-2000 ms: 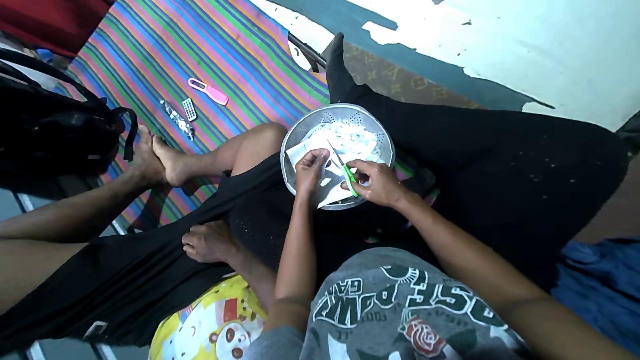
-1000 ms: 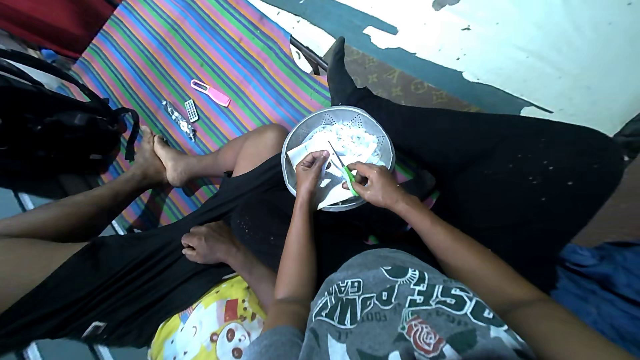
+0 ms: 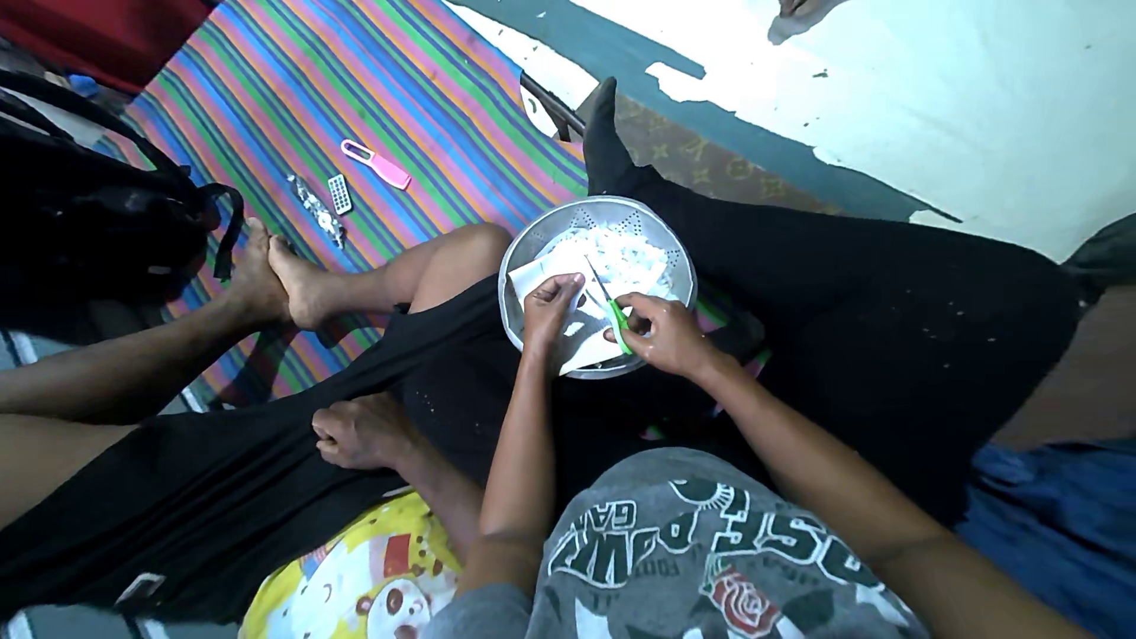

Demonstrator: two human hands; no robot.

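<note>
A perforated metal colander rests at my lap, with a heap of small white cut pieces inside. My left hand pinches a white sheet, likely paper, over the colander's left side. In my right hand are green-handled scissors, their blades pointing up and left beside my left fingertips. How far the blades are apart cannot be told. Another pale flat piece lies at the colander's near edge, partly below my hands.
A person sits close at my left, with bare feet on a striped mat and a hand near my left arm. On the mat lie a pink-handled object, a small remote control and a crumpled silvery wrapper. A black bag stands far left.
</note>
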